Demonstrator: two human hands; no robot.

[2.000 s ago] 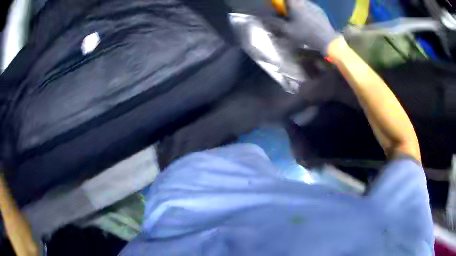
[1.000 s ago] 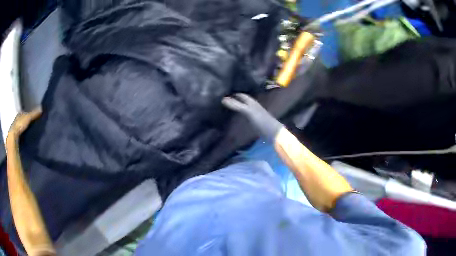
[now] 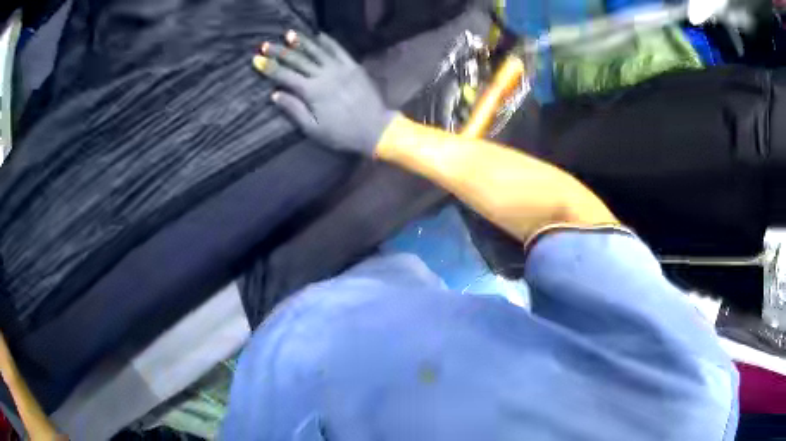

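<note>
A dark jacket [image 3: 164, 112] lies spread over the pressing table, its thin wrinkled lining facing up and a smoother dark band along its near edge. My right hand [image 3: 332, 99], in a grey glove with bare fingertips, lies on the lining with fingers spread and holds nothing. My left forearm [image 3: 21, 392] shows at the left edge; the left hand itself is cut off. The silver iron with its orange handle [image 3: 495, 99] stands just beyond my right forearm, partly hidden by it.
The table's grey cover [image 3: 194, 340] shows at the near left. Dark garments [image 3: 646, 164] lie at the right. Green cloth [image 3: 625, 62] and blue material are at the upper right. A pale hose runs there. A dark red thing [image 3: 767, 388] is at the lower right.
The bunched jacket now lies flatter with its lining spread. My right hand has moved up and left onto the lining. My left hand has left the picture. The iron was released earlier and stays parked.
</note>
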